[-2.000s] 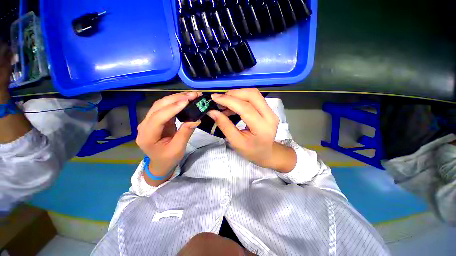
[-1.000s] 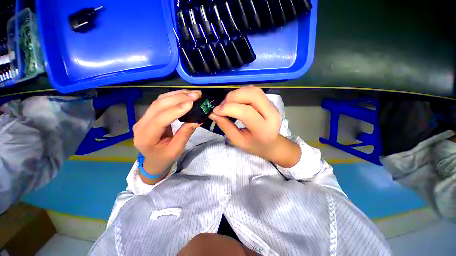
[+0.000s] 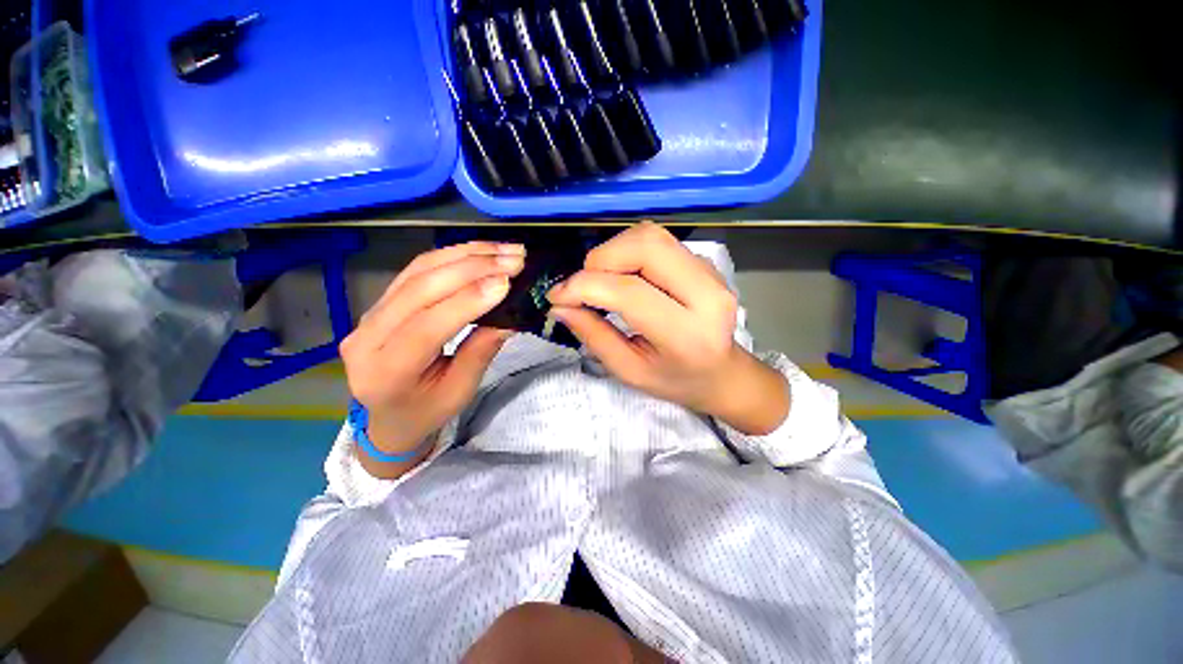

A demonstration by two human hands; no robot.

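My left hand (image 3: 422,340), with a blue band at the wrist, holds a black housing (image 3: 514,306) between thumb and fingers above my lap. A small green circuit board (image 3: 542,289) shows at the housing's mouth, facing my right hand. My right hand (image 3: 659,322) has its thumb and fingertips pinched together at the board's edge; whether they grip the board or a lead is hidden. The housing is dark against the dark background, so its outline is hard to see.
The left blue tray (image 3: 298,212) holds one loose black housing (image 3: 208,49) with a thin prong. The right blue tray (image 3: 636,201) holds rows of black units (image 3: 558,140). A clear box of green boards (image 3: 65,117) stands far left. Neighbours' sleeves (image 3: 110,376) show on both sides.
My left hand has turned the housing slightly, so less of the green board shows. My right fingertips have closed in at the board. The view has shifted a little, moving the trays left and up.
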